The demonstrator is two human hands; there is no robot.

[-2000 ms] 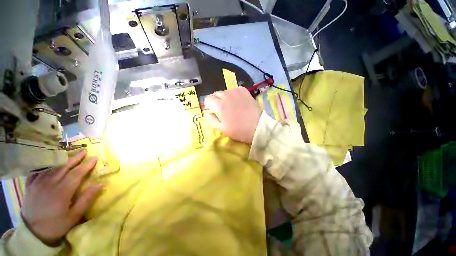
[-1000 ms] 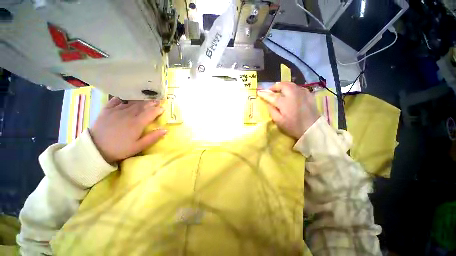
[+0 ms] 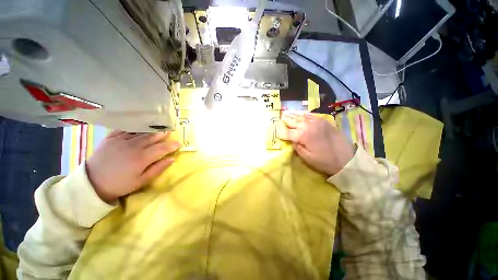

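A yellow tote panel (image 3: 218, 219) with a centre seam lies spread toward me, its far edge at the yellow sewing template (image 3: 267, 101). The template has black handwriting and two slotted openings; its middle is washed out by bright light. My left hand (image 3: 131, 161) lies flat on the panel at the template's left end, its fingertips partly beside the machine head. My right hand (image 3: 316, 142) rests at the template's right end, thumb and fingertips pressed together on the panel's edge; whether they pinch it is unclear.
The white sewing machine head (image 3: 82, 60) fills the upper left. A printed white tube (image 3: 224, 82) hangs over the template before the metal clamp bracket (image 3: 267, 74). Red and black thread snips (image 3: 344, 104) lie right on the plate. Stacked yellow panels (image 3: 412, 147) and a white-framed control panel (image 3: 420, 33) are further right.
The view has shifted, with the machine head now at upper left. My left hand has moved from under the needle area to the template's left end. My right hand stays at the right end.
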